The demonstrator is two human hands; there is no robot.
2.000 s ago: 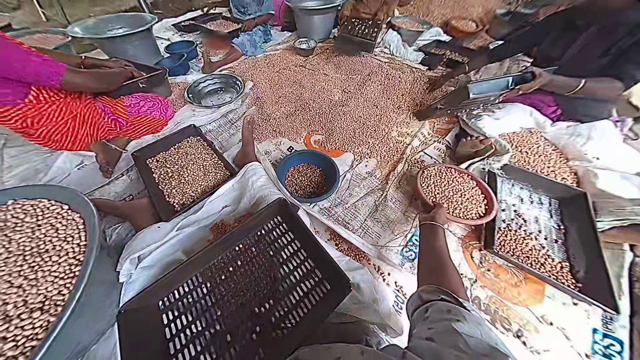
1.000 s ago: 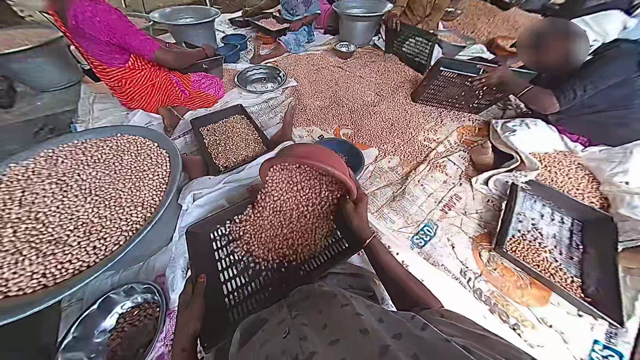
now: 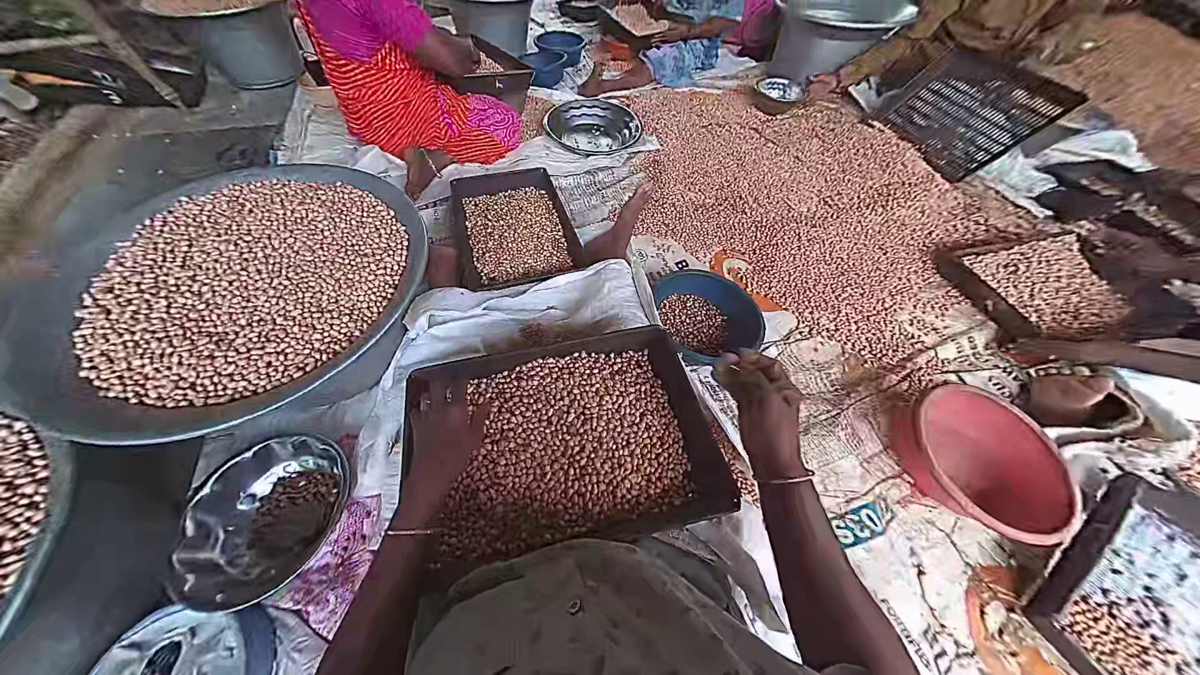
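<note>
A black slotted plastic tray [image 3: 722, 450], heaped with shelled peanuts [image 3: 581, 441], lies against my lap. My left hand [image 3: 448, 450] rests at the tray's left side with its fingers apart on the nuts. Above the tray's right edge is my right hand [image 3: 764, 403], its fingers bent together near the rim of a blue bowl [image 3: 750, 319] with some nuts inside; whether they pinch anything cannot be told. A red plastic basin [image 3: 998, 464] leans on the printed sacks at the right, away from both hands, its bare inside showing.
To my left are a wide metal basin [image 3: 417, 253] of peanuts and a shiny steel bowl [image 3: 202, 525] with dark bits. Ahead stands another tray of nuts [image 3: 469, 225] beside a foot. A broad peanut pile [image 3: 797, 187] spreads beyond. Several people sit around with trays.
The red basin, earlier tipped over my tray by my right hand, now lies at the right, let go. My tray holds more nuts. My left hand has moved from the tray's outer edge onto the nuts.
</note>
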